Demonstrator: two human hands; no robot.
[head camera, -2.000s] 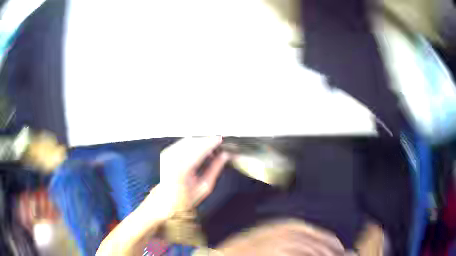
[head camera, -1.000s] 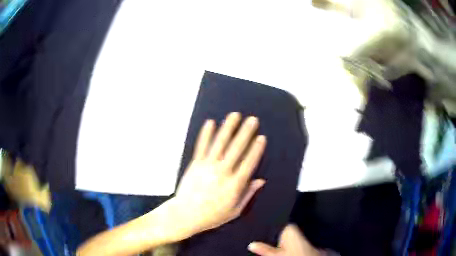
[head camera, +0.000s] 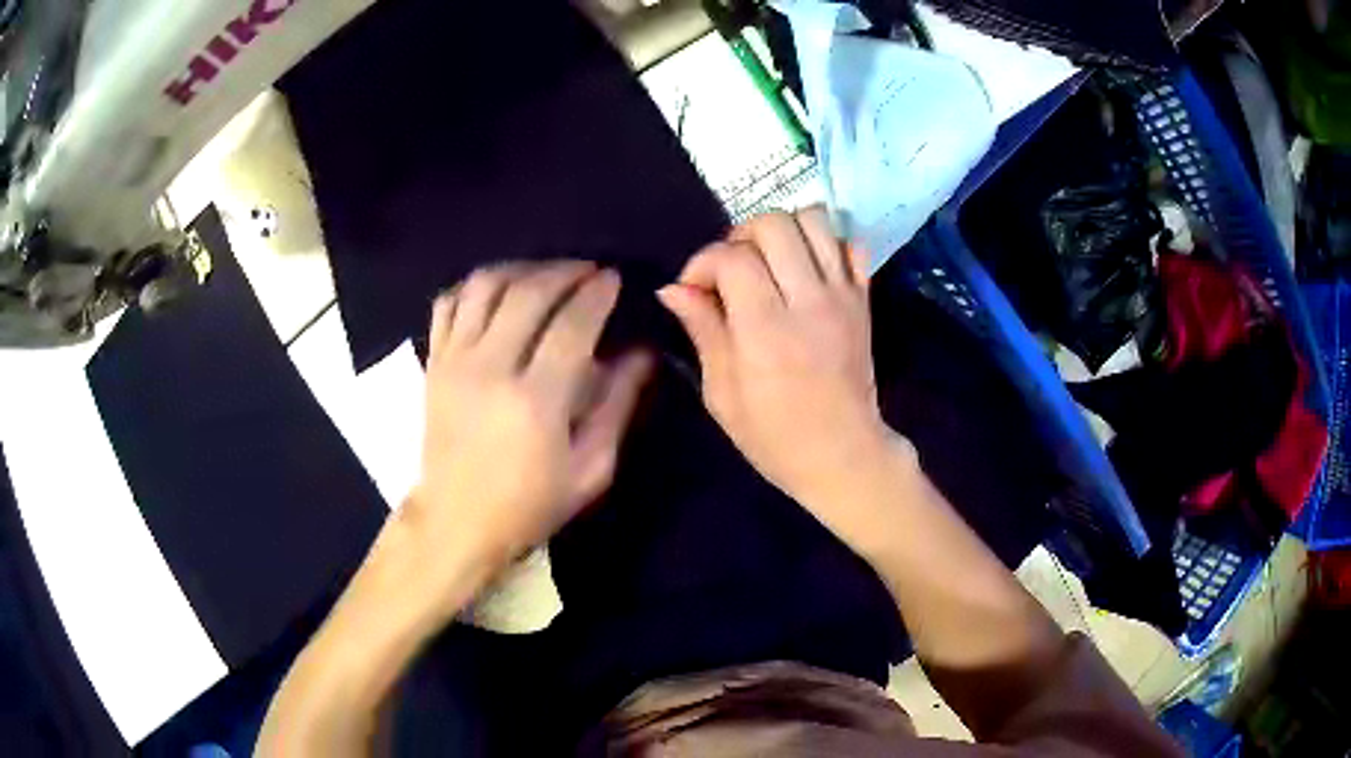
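Observation:
My left hand (head camera: 519, 393) and my right hand (head camera: 785, 356) are close together over dark cloth at the table's front edge. The fingers of both hands are bent at the cloth; whether each one pinches it is unclear. A dark cut panel (head camera: 474, 148) lies above them, right of the machine head. Dark cloth (head camera: 711, 548) hangs below the hands, over the lap. Another dark panel (head camera: 230, 444) lies on the white table (head camera: 74, 548) at the left, its upper end near the presser foot area of the cream HIKARI sewing machine (head camera: 163, 119).
A blue crate (head camera: 1037, 400) at the right holds red and black cloth (head camera: 1215, 326). A pale blue scrap (head camera: 904, 133) and a green stick-like tool (head camera: 766, 82) lie at the table's right. More dark cloth lies at the top right.
The view has swung right, bringing the machine and crate into sight. My left hand, flat on a panel before, now has bent fingers. My right hand has come up beside it.

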